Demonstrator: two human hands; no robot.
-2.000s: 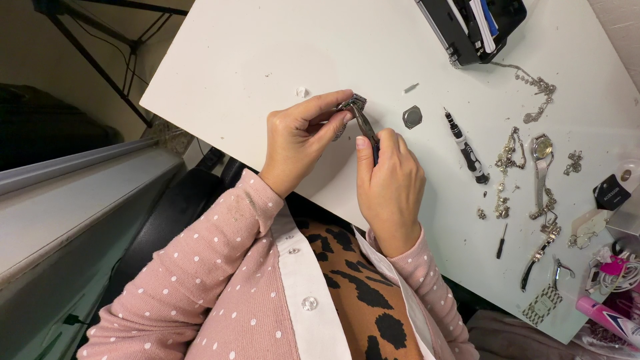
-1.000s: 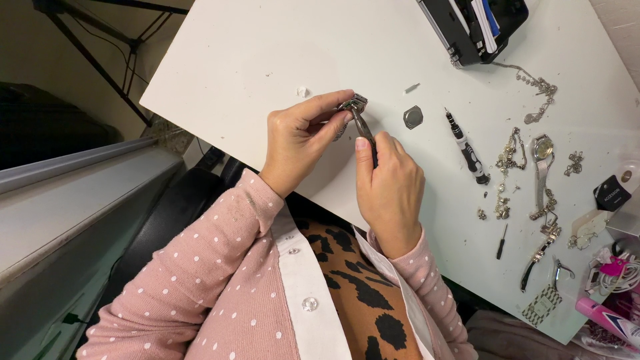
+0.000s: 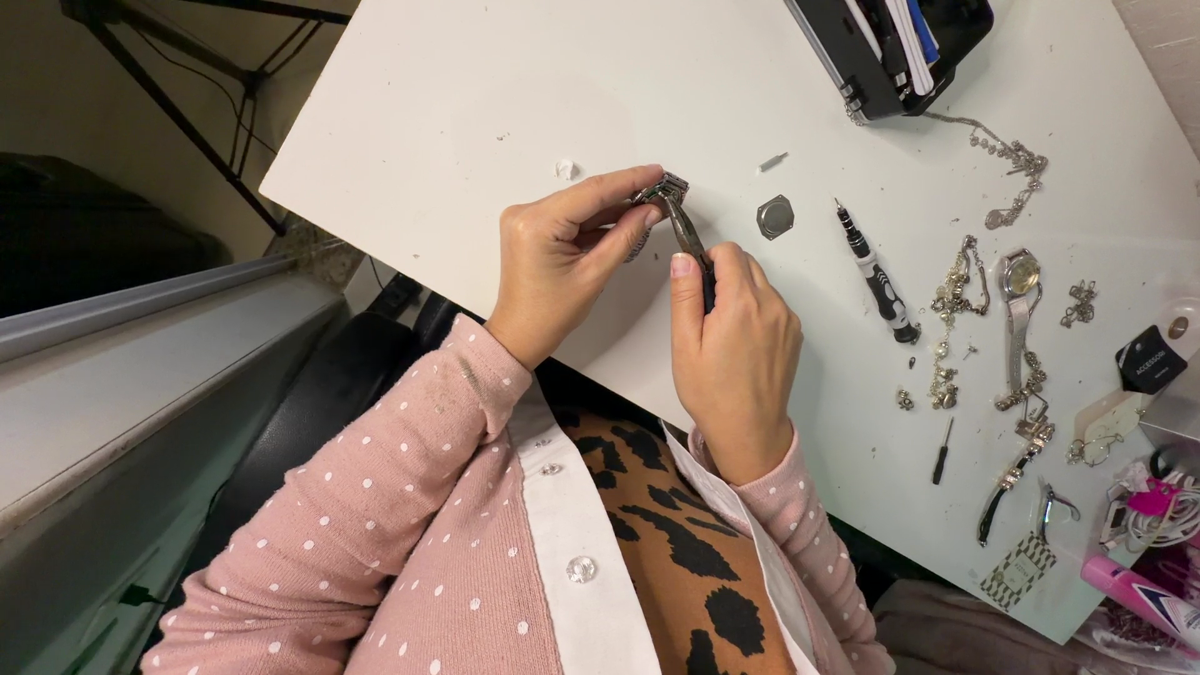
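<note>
My left hand [image 3: 572,253] pinches a small metal watch [image 3: 664,190], seemingly without its back cover, between thumb and fingers above the white table. Part of its metal band shows below the fingers. In my right hand [image 3: 736,342] is a slim metal tool with a dark handle [image 3: 687,234], perhaps pliers, whose tip touches the watch. Right of the hands a grey metal watch back [image 3: 775,217] lies flat, with a small metal bit [image 3: 773,161] above it. A black and white precision screwdriver [image 3: 878,281] lies farther right.
At the top right stands an open black case [image 3: 872,56]. Chains, charm bracelets [image 3: 952,300], a wristwatch [image 3: 1019,277], a small screwdriver [image 3: 942,455] and small nippers [image 3: 1052,506] lie at the right. A pink tube [image 3: 1139,595] and coiled cable [image 3: 1158,511] are at the lower right. A white scrap [image 3: 565,170] lies beyond my left hand.
</note>
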